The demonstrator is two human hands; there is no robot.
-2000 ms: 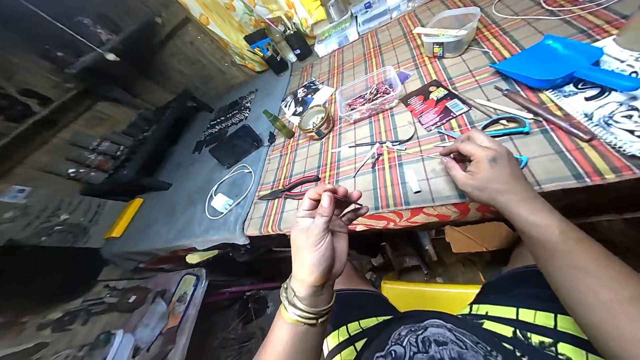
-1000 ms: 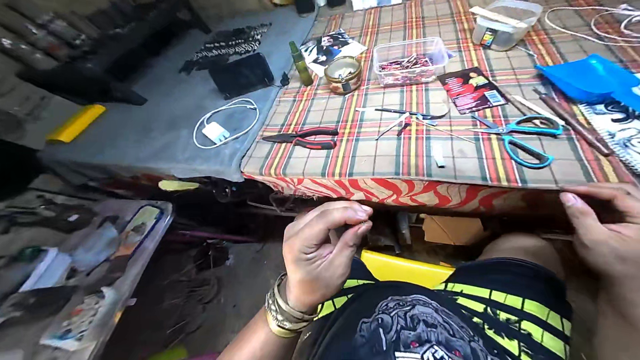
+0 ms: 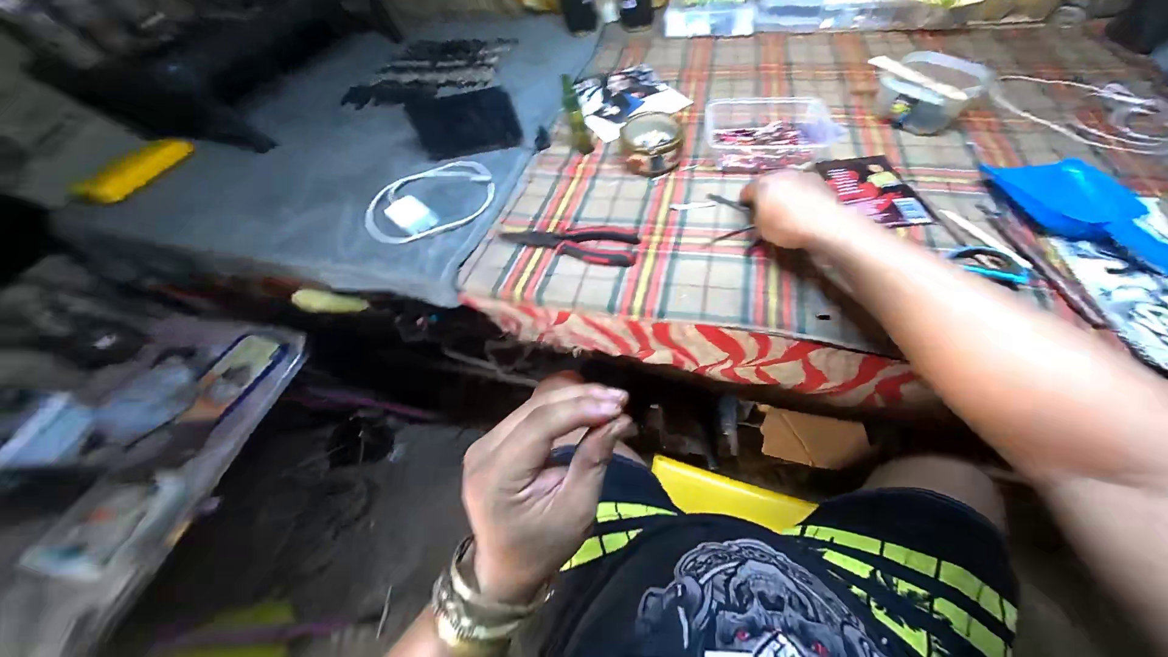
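My left hand [image 3: 547, 474] is raised over my lap with thumb and fingertips pinched together; whether something tiny is between them cannot be made out. My right hand [image 3: 789, 210] reaches onto the plaid tablecloth, over thin dark tools [image 3: 730, 235] that it partly covers; its fingertips are hidden. Left of it lie red-and-black pliers [image 3: 584, 245]. Just beyond it stands a clear plastic box [image 3: 771, 137] of small red pieces, with a dark printed card [image 3: 876, 190] to its right. Blue-handled scissors [image 3: 990, 263] lie partly behind my right forearm.
A glass jar [image 3: 651, 143] and a green bottle [image 3: 577, 119] stand beyond the pliers. A white charger with cable [image 3: 411, 214] lies on the grey surface at left. A blue dustpan [image 3: 1063, 196] is at right, and a cluttered tray [image 3: 265, 365] sits low at left.
My right hand has moved from the right side, off the table edge, onto the thin tools on the cloth. My left hand stays pinched above my lap.
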